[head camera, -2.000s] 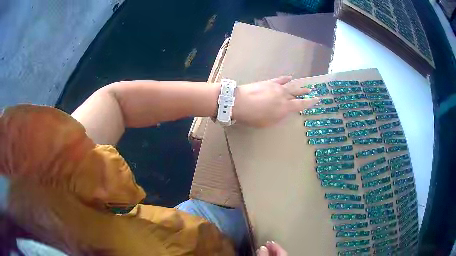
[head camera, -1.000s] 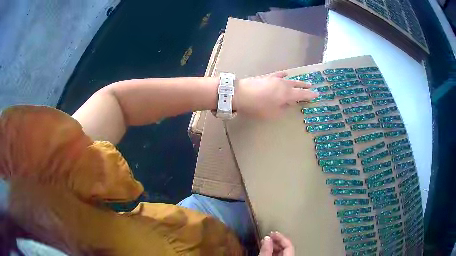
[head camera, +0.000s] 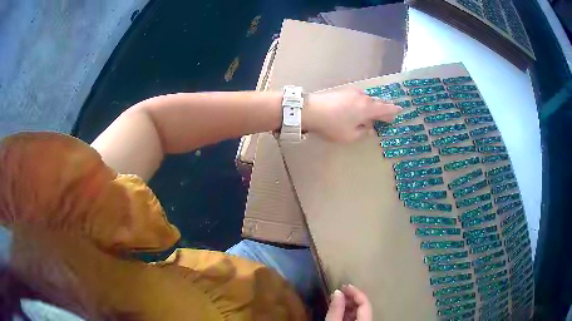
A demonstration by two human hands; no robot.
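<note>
A brown cardboard sheet (head camera: 338,207) carries rows of narrow green circuit boards (head camera: 429,221) on its right part. My left hand (head camera: 348,114), with a white watch on the wrist, reaches over the sheet's far left part. Its index finger is stretched out onto a board in the upper left column, and the other fingers are bent and partly hidden. I see nothing held in it. My right hand (head camera: 350,304) is at the bottom edge, cut off by the frame. Its thumb and fingers are bent with a gap between them, over the sheet near its left edge.
A white table (head camera: 439,50) shows beyond and right of the sheet. A stack of cardboard with more boards (head camera: 483,31) lies at the far right. Cardboard boxes (head camera: 273,200) stand left of the sheet, beside a dark floor (head camera: 201,69). An orange-brown sleeve fills the lower left.
The view has shifted, so the sheet sits slightly higher. My left hand has gone from spread fingers to one outstretched index finger. My right hand has come further into view.
</note>
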